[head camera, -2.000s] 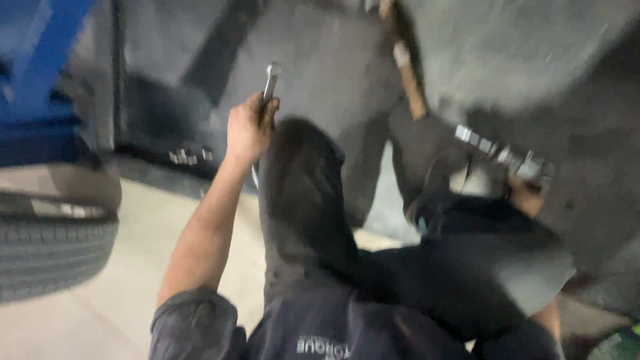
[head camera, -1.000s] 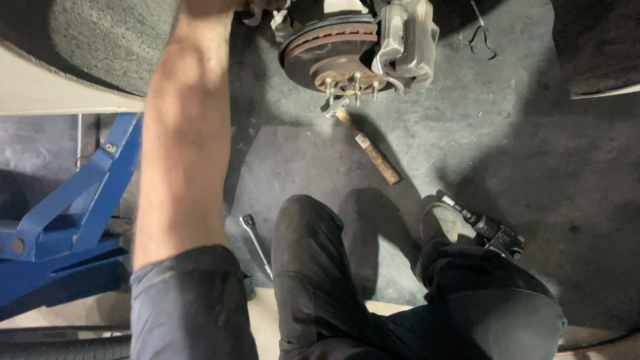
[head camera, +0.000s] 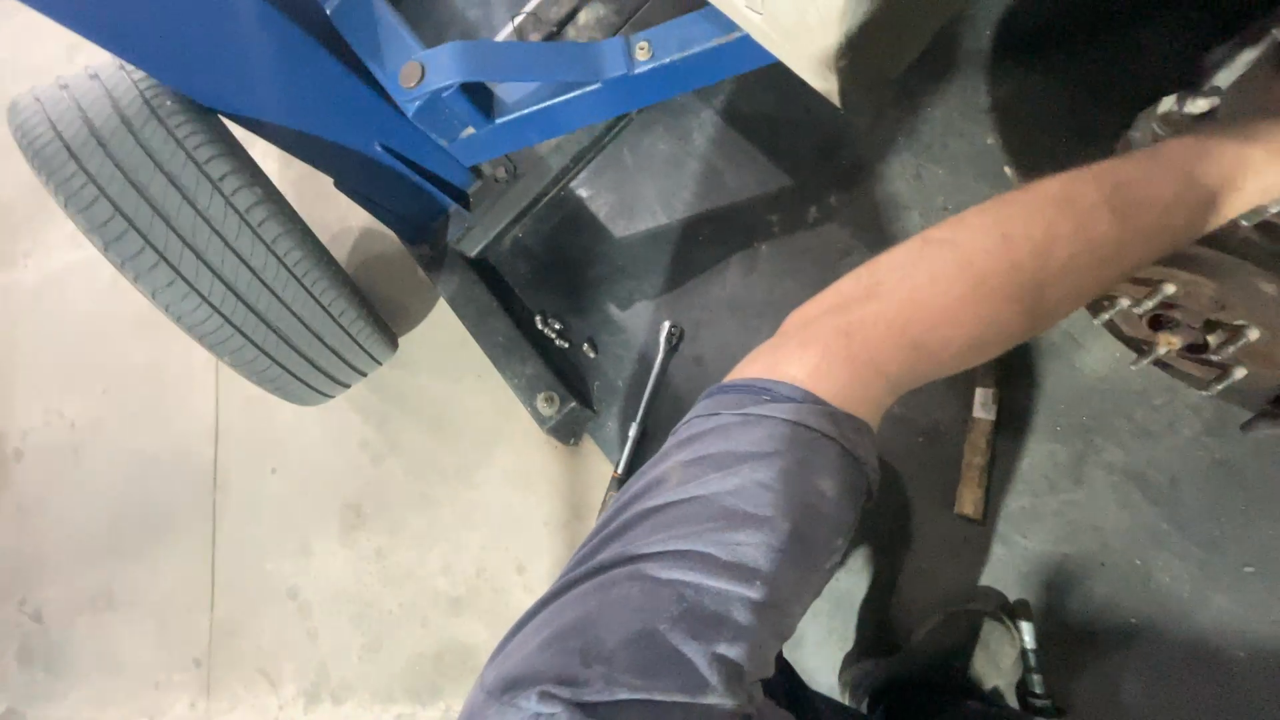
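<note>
My left forearm, in a dark blue sleeve, reaches to the upper right; its hand lies mostly beyond the right edge, beside the hub. My right hand does not show. At the right edge sits a rusty wheel hub (head camera: pixel 1180 330) with bare studs. Below the forearm a wooden hammer handle (head camera: pixel 976 455) lies on the floor. A long ratchet (head camera: pixel 645 400) rests on the floor left of my sleeve. Several lug nuts (head camera: pixel 553 330) lie near the lift base. Part of a power tool (head camera: pixel 1030 650) shows at the lower right.
A blue lift arm (head camera: pixel 590 75) crosses the top. Its dark steel base (head camera: pixel 510 345) stands on the floor. At the left is a tyre (head camera: pixel 200 240) standing on its tread. A pale body panel (head camera: pixel 800 35) juts in at the top.
The view has swung well to the left. My left hand held a metal tool two seconds ago; since then that arm has reached up to the wheel hub area.
</note>
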